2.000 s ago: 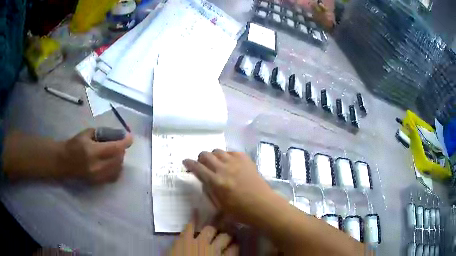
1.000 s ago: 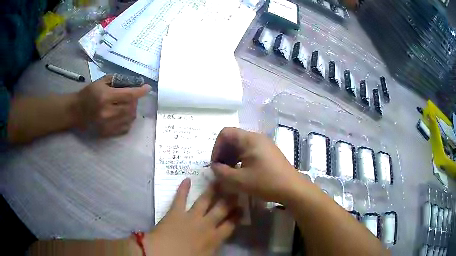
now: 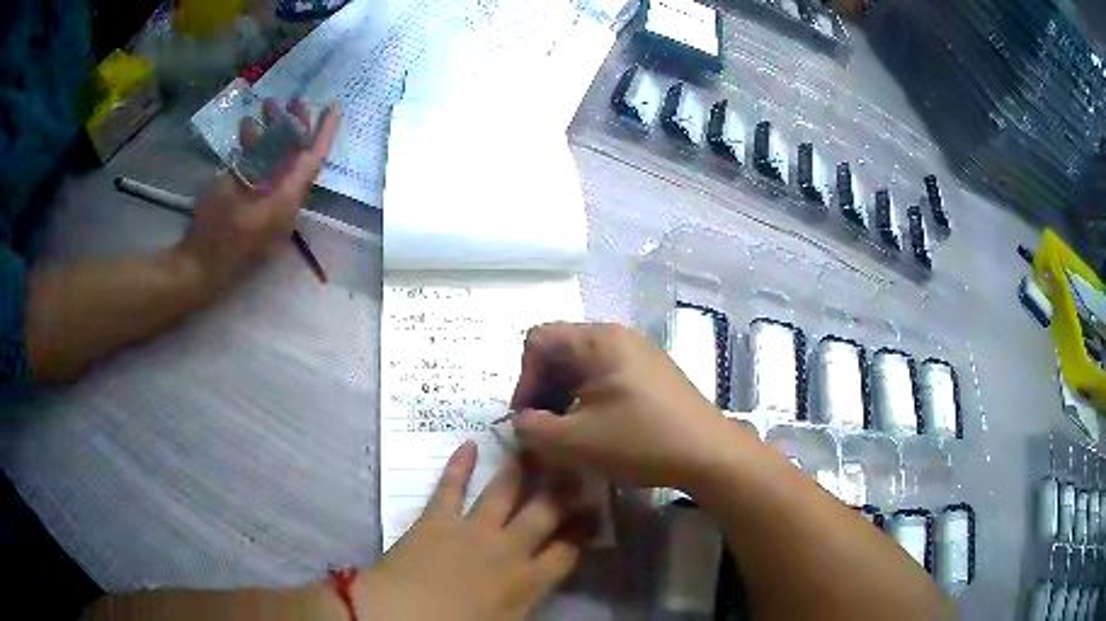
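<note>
An open notebook lies in front of me, with handwriting on its lower page and a pale upper page. My right hand is closed on a thin pen; only its tip shows, touching the page at the end of the written lines. My left hand, with a red cord at the wrist, lies flat on the lower page with fingers apart and holds nothing.
Another person's hand with a grey object is over printed sheets. Two pens lie left. At right are a clear tray with white packs, a row of dark-edged packs and a yellow bin. Stacked trays stand behind.
My right hand has come to the written lines with the pen, and my left hand has moved up onto the page. The other person's hand has risen onto the sheets and opened.
</note>
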